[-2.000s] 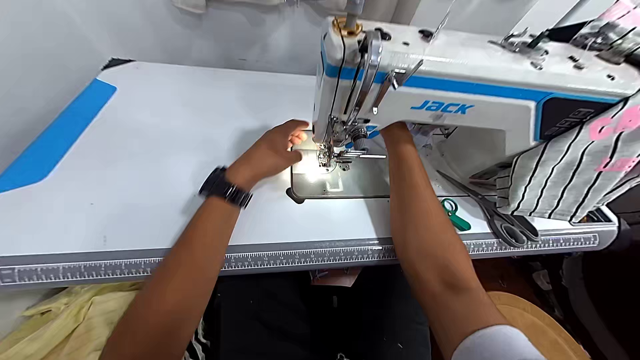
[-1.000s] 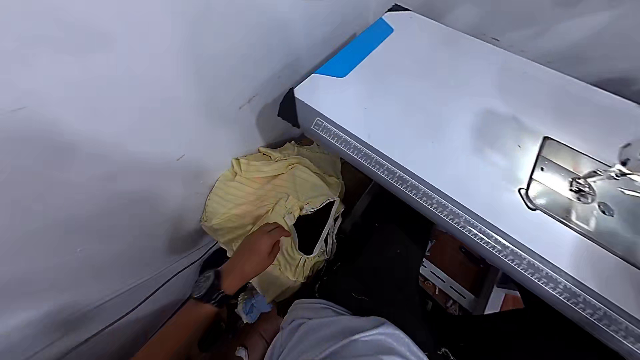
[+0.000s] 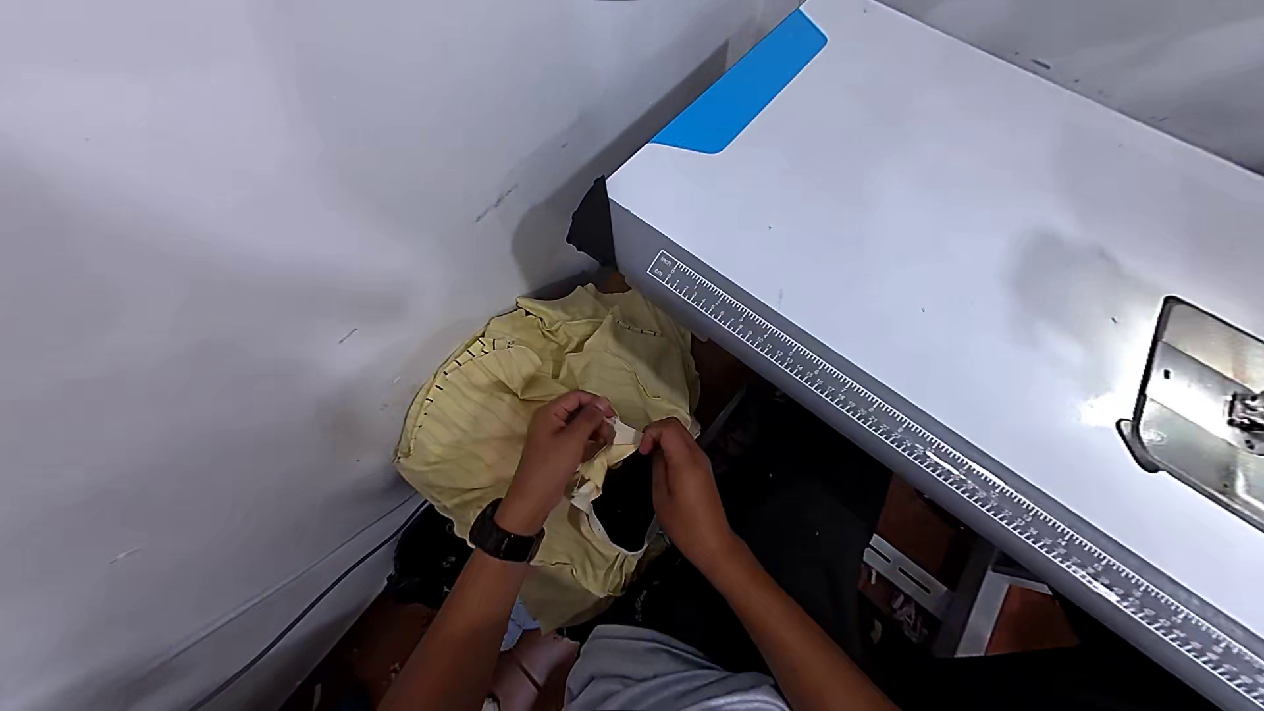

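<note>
A heap of pale yellow striped fabric (image 3: 484, 405) lies low between the wall and the sewing table's left end. Over it, my left hand (image 3: 568, 434), with a black watch on the wrist, pinches one side of a small whitish strip of cloth (image 3: 624, 433). From the right, my right hand (image 3: 681, 474) grips the strip's other side between thumb and fingers. Just below my hands, a white-edged opening in the fabric shows dark inside. How the strip joins the heap is hard to tell.
The white sewing table (image 3: 889, 217) has a printed ruler (image 3: 839, 380) along its front edge. Its metal needle plate (image 3: 1195, 385) is at far right. A wall (image 3: 197, 247) stands at left, with a dark cable (image 3: 306, 612) low along it.
The view has swung left from the sewing machine to the yellow fabric. My right hand, under the machine arm two seconds ago, has joined my left hand at the fabric.
</note>
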